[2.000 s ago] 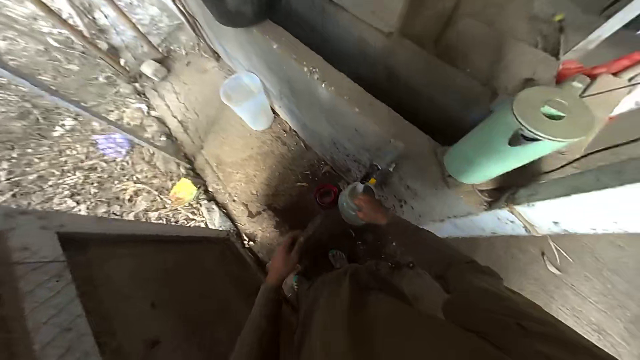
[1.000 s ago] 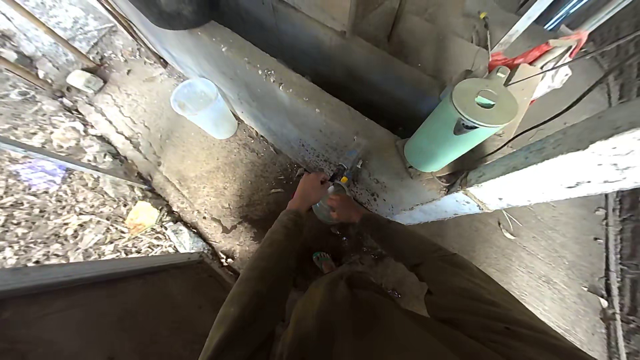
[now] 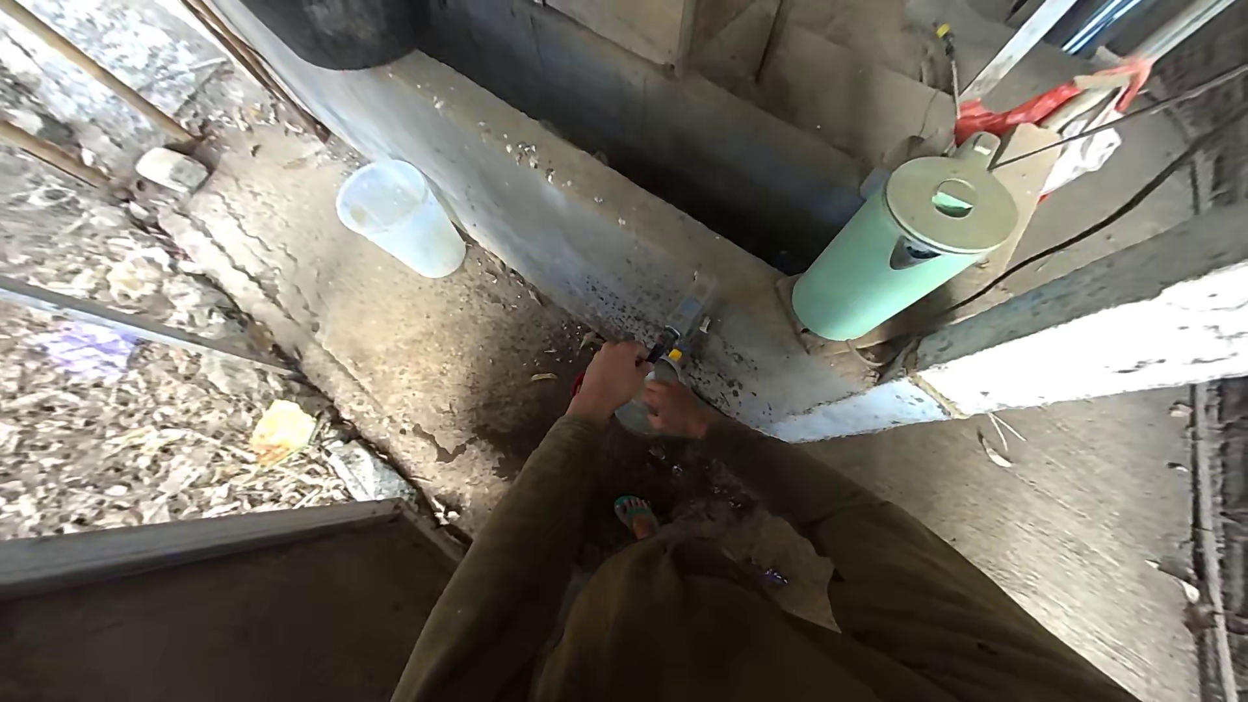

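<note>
My right hand (image 3: 677, 409) is closed on a pale, cloudy container (image 3: 636, 417) held low in front of the ledge. Close beside it, my left hand (image 3: 612, 375) is at the container's upper side, by a small dark part with a yellow piece (image 3: 676, 355); whether it grips that part is unclear. A clear plastic bottle or tube (image 3: 688, 310) lies on the concrete ledge just beyond my hands. Something red shows partly behind my left hand. Farther left, a translucent plastic bucket (image 3: 414, 229) stands on the ground against the low wall.
A green lidded jug (image 3: 892, 253) stands on the ledge (image 3: 585, 224) at right, with a black cable running behind it. A black tub (image 3: 341, 29) is at the top left. A framed dark panel (image 3: 224, 604) lies at lower left, near leaf litter. Red plastic (image 3: 1014, 115) hangs at upper right.
My left hand has come up and right, from low beside the container to its upper side near my right hand. The red ring-shaped thing seen earlier is now mostly hidden. The view has shifted.
</note>
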